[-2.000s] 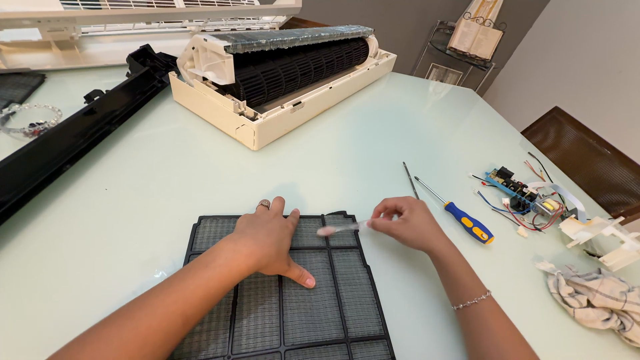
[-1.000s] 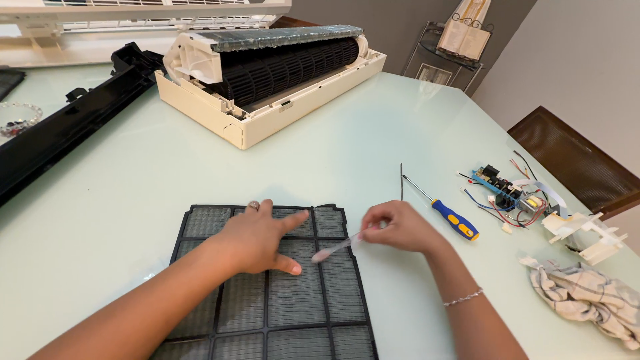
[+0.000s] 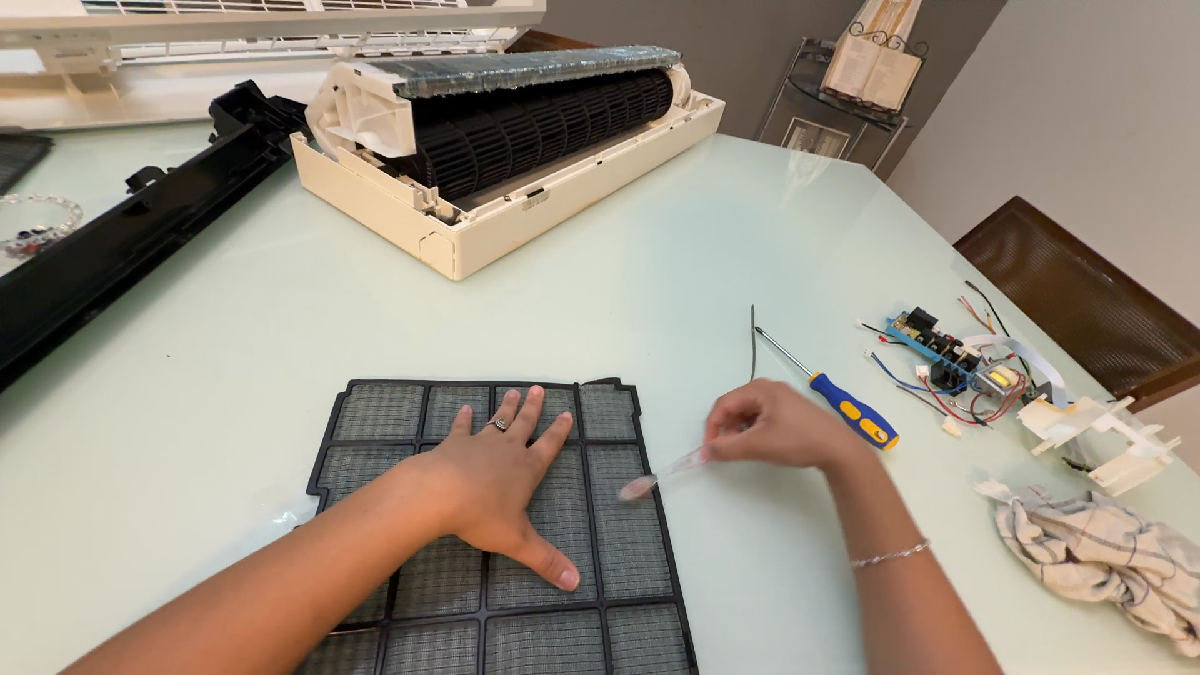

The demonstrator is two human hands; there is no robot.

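Note:
A black-framed mesh air filter (image 3: 630, 525) of an air conditioner lies flat on the pale glass table. Spread across its upper middle, my left hand (image 3: 497, 478) presses down with fingers apart and holds nothing. The fingertips of my right hand (image 3: 773, 427) pinch the handle of a small translucent toothbrush (image 3: 684, 463), just right of the filter's edge. The brush's blurred head is over the filter's right column; whether it touches the mesh I cannot tell. Beside my right hand lies a screwdriver (image 3: 853, 410) with a blue and yellow handle, next to a thin dark rod (image 3: 753, 339).
An opened air conditioner body (image 3: 525, 220) with a black fan roller stands at the back. A long black plastic trough (image 3: 159, 225) lies at left, near a beaded bracelet (image 3: 66, 211). At right are a circuit board with wires (image 3: 937, 347), white plastic parts (image 3: 1116, 441) and a crumpled cloth (image 3: 1106, 558).
My right hand has moved the brush lower along the filter's right side since two seconds ago. My left hand remains spread on the mesh.

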